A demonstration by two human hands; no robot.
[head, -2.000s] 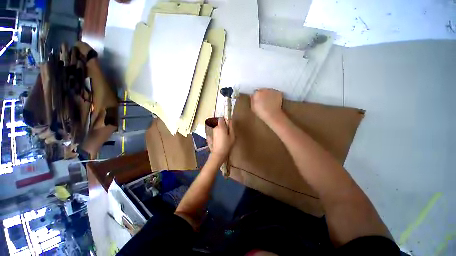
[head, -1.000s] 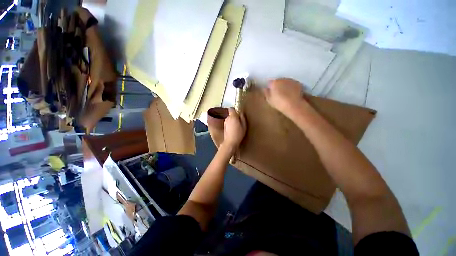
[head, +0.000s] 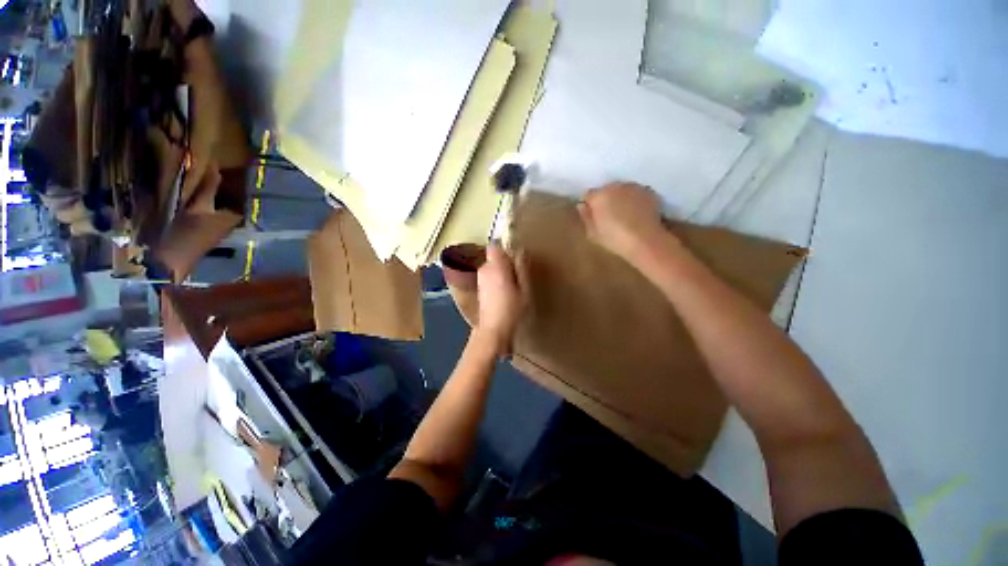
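A large brown bag panel (head: 619,321) lies over the table's front edge, with a dark seam line across its lower part. Its left corner curls up into a dark opening. My left hand (head: 501,296) is closed on the hammer (head: 507,219) near the panel's left side. The hammer's dark head (head: 508,177) is blurred and sits just beyond the panel's upper left corner. My right hand (head: 621,217) is closed at the panel's upper edge, with its fingertips on the rim; the exact pinch is hidden.
Stacked white and pale yellow sheets (head: 415,122) lie left of the work. A flat brown panel (head: 363,282) hangs at the left by the table. A tall pile of brown bag bodies (head: 138,133) stands further left. White boards (head: 652,133) lie behind the panel on the table (head: 906,287).
The view has shifted, so the sheets and panel appear moved. The hammer's head is now slightly further left of my right hand than one second ago. Both hands keep their holds.
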